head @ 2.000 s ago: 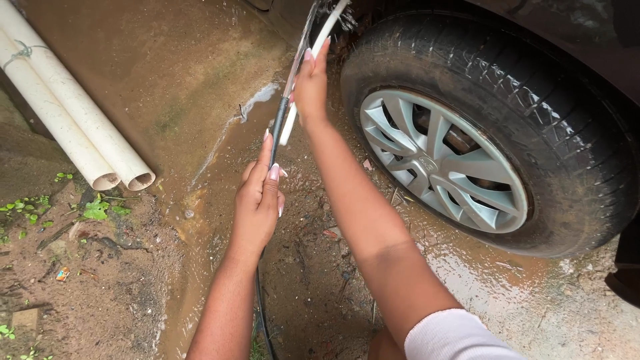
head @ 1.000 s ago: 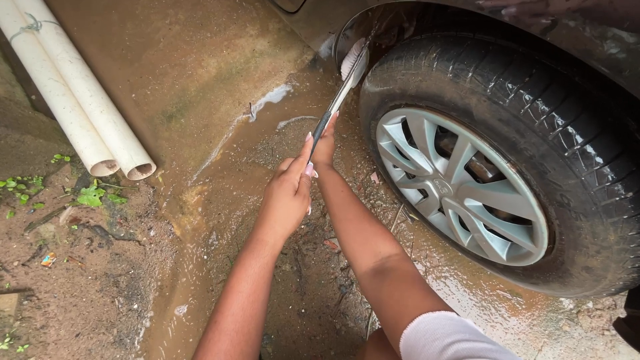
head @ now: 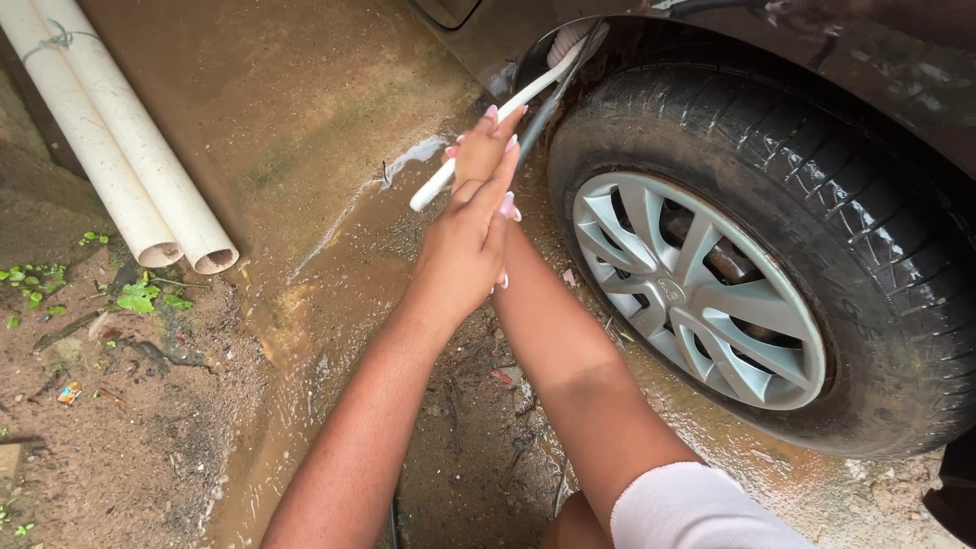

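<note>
A white long-handled brush (head: 528, 93) slants up to the dark car's wheel arch (head: 648, 30), its bristled head tucked at the front edge of the arch. My right hand (head: 480, 156) is closed around the handle. Below and partly over it, my left hand (head: 461, 240) grips a dark hose (head: 540, 122), mostly hidden by the hands; a streak that looks like water runs from its end alongside the brush toward the arch. To the right is the wet tire (head: 877, 252) with a silver hubcap (head: 686, 290).
Two white plastic pipes (head: 114, 137), tied together, lie at the upper left. Muddy water (head: 305, 335) runs over the ground between them and the car. Small green weeds (head: 139, 296) grow below the pipe ends. A thin black line (head: 394, 526) shows at the bottom.
The brush head has come to the wheel arch from the top edge of the view, where it was cut off two seconds ago. My hands have drawn together and now overlap.
</note>
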